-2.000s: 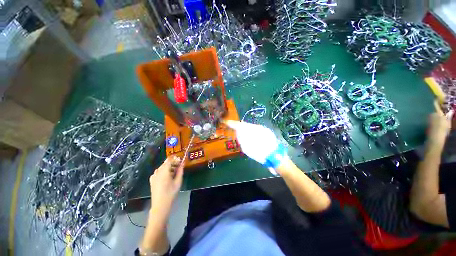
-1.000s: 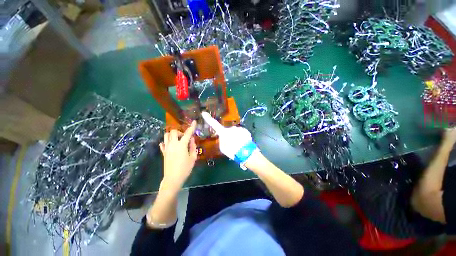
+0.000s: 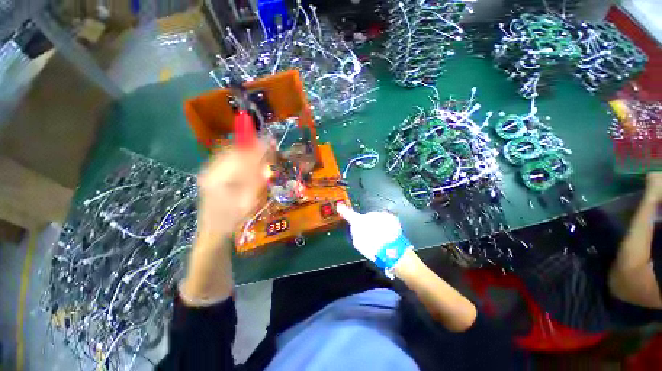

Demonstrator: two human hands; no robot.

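Note:
The orange hand-lever press (image 3: pixel 323 163) stands on the green bench, its back plate upright and its display reading 233. Its red lever grip (image 3: pixel 245 130) is raised. My bare left hand (image 3: pixel 231 185) is blurred at the lower end of the grip; whether its fingers are closed around it cannot be told. My gloved right hand (image 3: pixel 374 233) holds nothing visible, its index finger extended to the red switches (image 3: pixel 332 209) at the front right of the base. A thin pale wire lead (image 3: pixel 258 210) runs from the silvery parts at the fixture (image 3: pixel 288 192) towards the front left.
Grey-white cable assemblies (image 3: pixel 123 246) lie on the left, more (image 3: pixel 319 65) behind the press. A small green loop (image 3: pixel 365 158) lies just right of it. Green harness piles (image 3: pixel 443 156) and green rings (image 3: pixel 524 151) lie further right. A person's arm (image 3: pixel 635 246) is at the far right.
My left hand has moved up from the fixture to the red lever grip. My right hand has drawn back from the fixture to the red switches. The display shows fully again.

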